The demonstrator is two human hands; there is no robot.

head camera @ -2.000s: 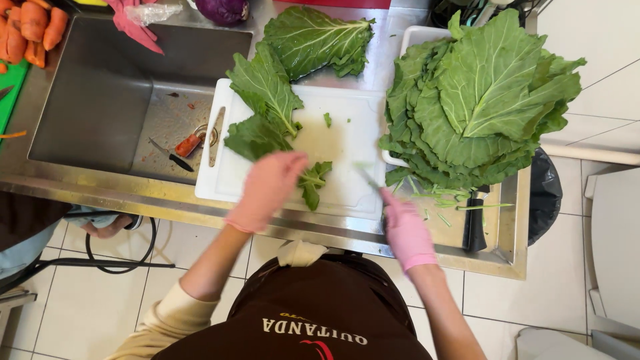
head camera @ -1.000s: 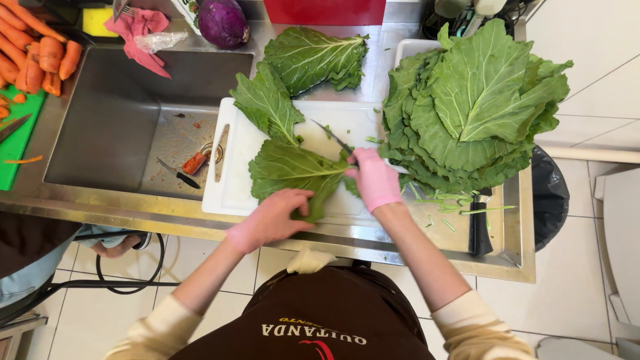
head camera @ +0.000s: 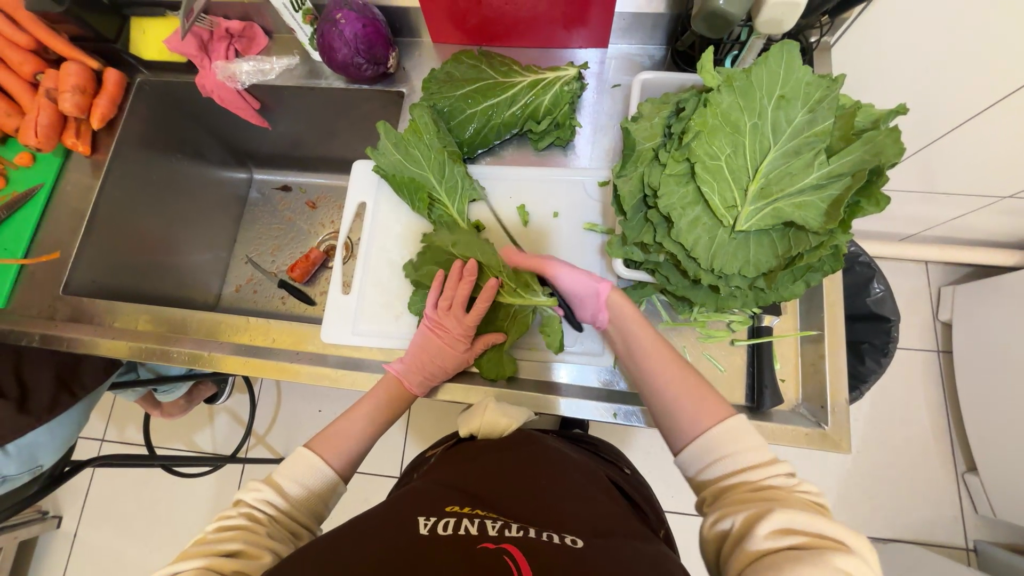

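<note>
My gloved left hand (head camera: 452, 324) lies spread with its fingers on a collard leaf (head camera: 448, 256) on the white cutting board (head camera: 384, 308). In my gloved right hand (head camera: 564, 284) is a black-handled knife (head camera: 500, 222), its blade pointing to the upper left, beside the leaf's stem. Another leaf (head camera: 432, 168) overlaps the board's upper left corner. Behind the board lies a further bunch of leaves (head camera: 504, 100). To the right, a large stack of collard leaves (head camera: 760, 160) fills a white tray (head camera: 640, 88). Small green scraps dot the board.
The steel sink (head camera: 172, 192) at left holds a small knife (head camera: 282, 282) and a carrot piece (head camera: 306, 264). Carrots (head camera: 78, 88) and a green board (head camera: 36, 184) lie farther left. A red cabbage (head camera: 356, 40) stands behind. Another black-handled utensil (head camera: 766, 364) lies among stem trimmings at right.
The leaf under my left hand has changed position since one second ago. My left hand has moved from the leaf's lower edge onto it, fingers spread. My right hand still holds the knife.
</note>
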